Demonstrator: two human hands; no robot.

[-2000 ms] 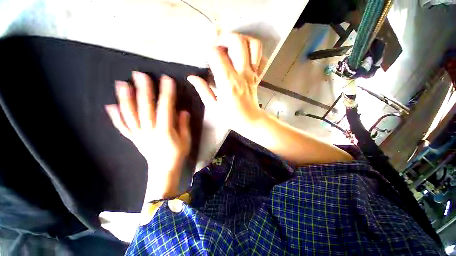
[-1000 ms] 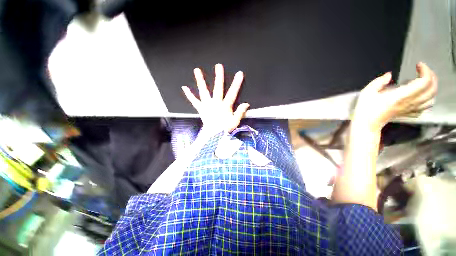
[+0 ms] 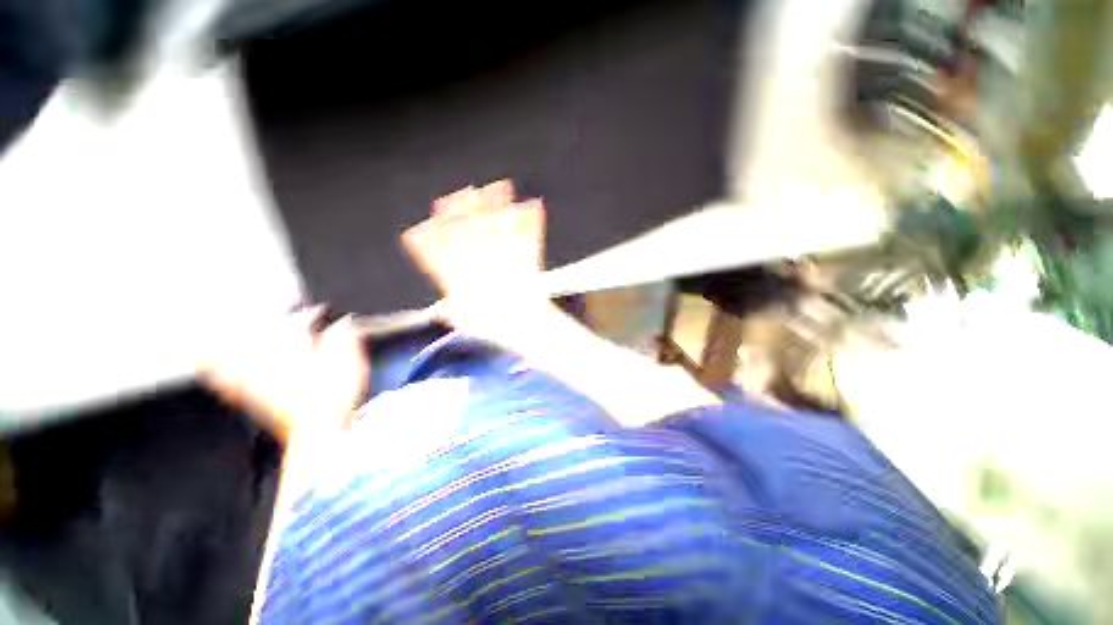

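Note:
The whole view is blurred. Wide black cloth [image 3: 586,134] lies flat on the white-covered table [image 3: 134,244], with its near edge close to the table's front edge. My right hand [image 3: 482,244] lies back up on the near part of the cloth, fingers pointing away from me and foreshortened. It shows no cloth gripped. My left hand [image 3: 299,366] is at the cloth's near left corner, at the table edge. Blur hides whether its fingers pinch the corner.
Dark cloth [image 3: 134,513] hangs or lies below the table edge at the left. A brown stool or frame [image 3: 702,342] stands under the table edge at the right. A pale blurred surface [image 3: 976,403] and cluttered equipment are further right.
The view has swung. My right hand has moved from the right edge of the cloth onto its near part. My left hand has moved off the cloth's middle to its near left corner.

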